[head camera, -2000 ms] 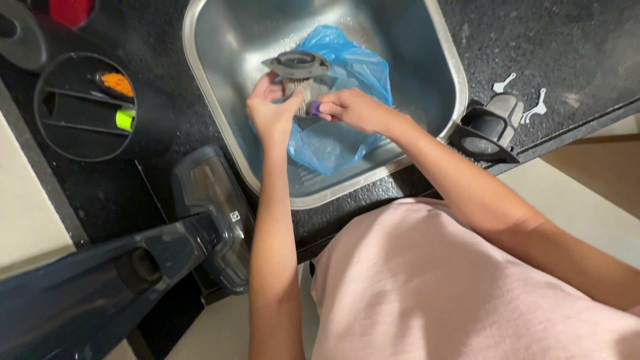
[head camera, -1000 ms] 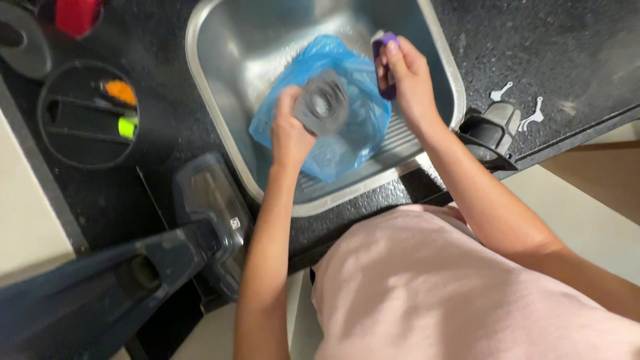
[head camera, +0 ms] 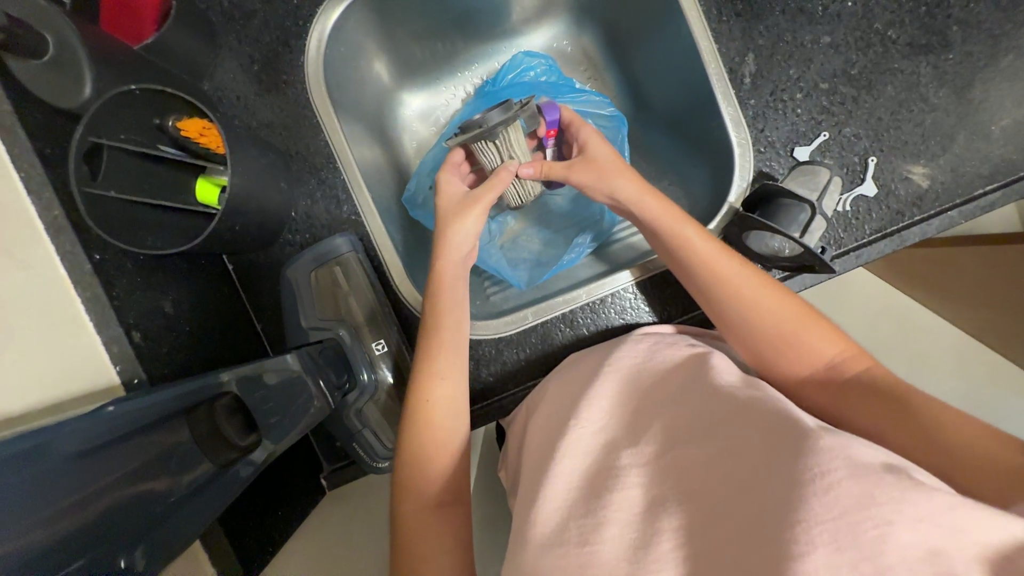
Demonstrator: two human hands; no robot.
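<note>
My left hand (head camera: pixel 468 192) grips a pleated vacuum filter (head camera: pixel 500 156) with a grey plastic rim, tilted over the sink. At its right side my right hand (head camera: pixel 580 160) holds a small tool with a purple handle (head camera: pixel 550 120); the kind of tool is unclear, and its lower end is partly hidden by the fingers and the filter. Under both hands a blue plastic bag (head camera: pixel 536 248) lies spread in the stainless steel sink (head camera: pixel 672 96).
A dark vacuum cleaner (head camera: pixel 144 448) with its floor head (head camera: pixel 348 344) is at the left. Behind it lies a black divided holder (head camera: pixel 144 172). A grey and black filter housing (head camera: pixel 788 216) and small pale metal-like pieces (head camera: pixel 862 186) rest right of the sink.
My right hand, raised apart from the filter with the purple-handled tool one second ago, is back against the filter's side. My left hand has tilted the filter so its pleats show.
</note>
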